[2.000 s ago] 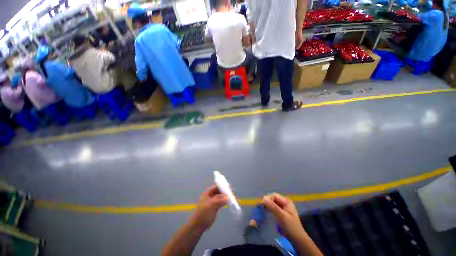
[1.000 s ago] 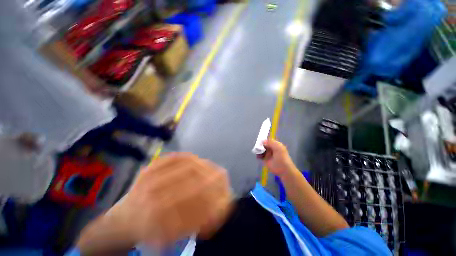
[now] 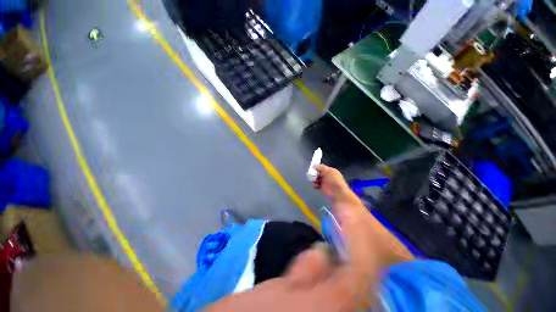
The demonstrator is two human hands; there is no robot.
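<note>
My right hand (image 3: pixel 329 178) holds a narrow white tube (image 3: pixel 315 163) by its lower end, tip up, with the arm stretched forward over the floor. A blurred skin-coloured shape (image 3: pixel 308 267), perhaps my left hand, lies low in the middle by my right arm. Another blurred skin patch (image 3: pixel 85 283) fills the lower left corner. Which is my left hand and what its fingers do cannot be made out.
A green-topped bench (image 3: pixel 366 64) with a white machine base (image 3: pixel 436 91) stands upper right. White crumpled wipes (image 3: pixel 407 108) lie by the base. Black pocketed trays (image 3: pixel 469 213) stand right; another tray stack (image 3: pixel 256 64) sits on a white box. A blue crate (image 3: pixel 492 183) is behind the right trays.
The white tube passed from my left hand to my right hand. The view has turned from the aisle with seated workers to the bench, machine and tray stacks.
</note>
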